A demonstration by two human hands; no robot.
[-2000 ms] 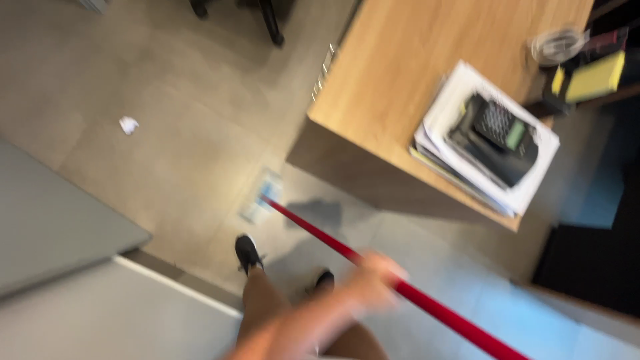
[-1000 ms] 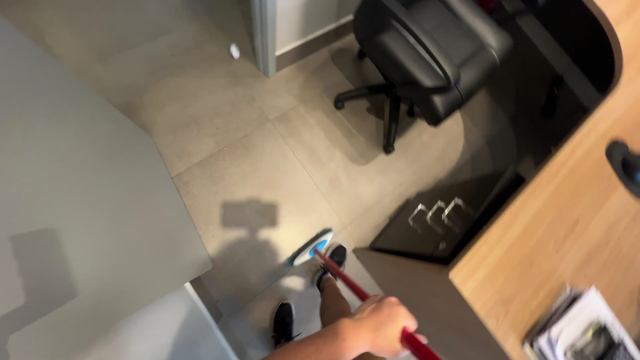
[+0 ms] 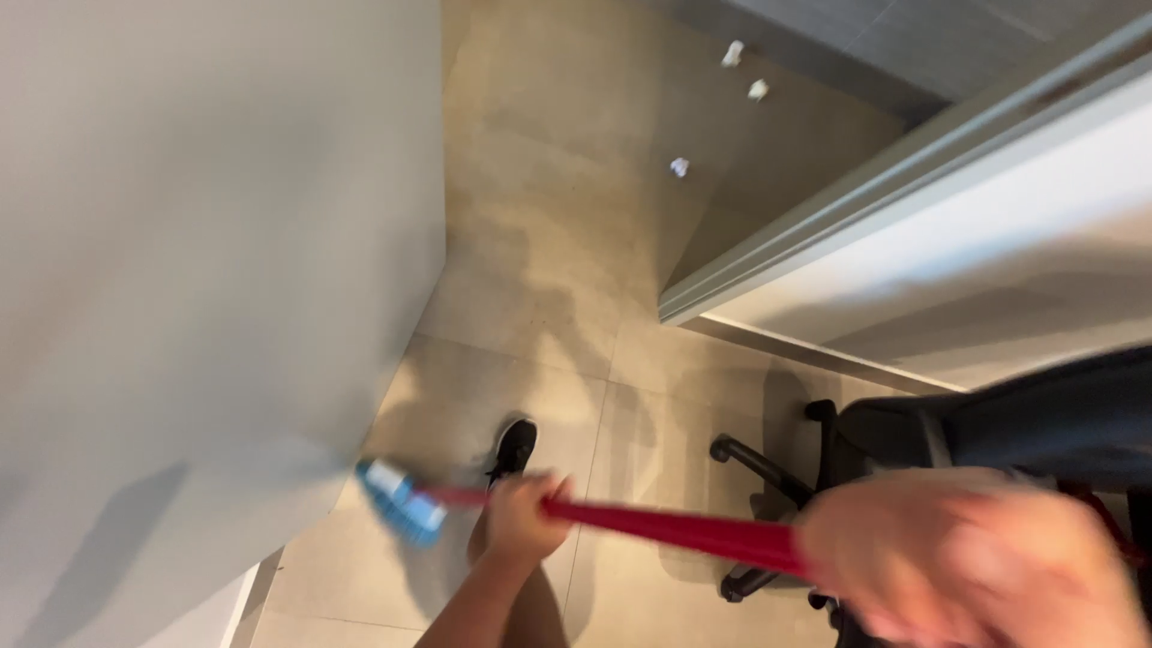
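A broom with a red handle (image 3: 675, 529) crosses the lower part of the view, running from the right toward the lower left. My left hand (image 3: 529, 517) is closed around the handle partway down, near the head. At the lower right, close to the camera and blurred, my right hand (image 3: 954, 549) grips the handle's upper end. The blue broom head (image 3: 400, 504) is beside the edge of a grey panel, left of my black shoe (image 3: 516, 444). Three crumpled white pieces of paper or tissue (image 3: 679, 167) (image 3: 758, 90) (image 3: 733, 54) lie on the tiled floor at the top.
A large grey panel or tabletop (image 3: 216, 234) fills the left side. A wall end with a metal-coloured edge (image 3: 684, 306) juts in from the right. Below it stands a black office chair (image 3: 981, 432) on a wheeled base. A dark raised edge (image 3: 828, 58) borders the floor at the top right.
The view has shifted strongly; the desk is out of sight and several crumpled white pieces show. The broom head now lies left of my shoe, and my right hand has come into view on the handle.
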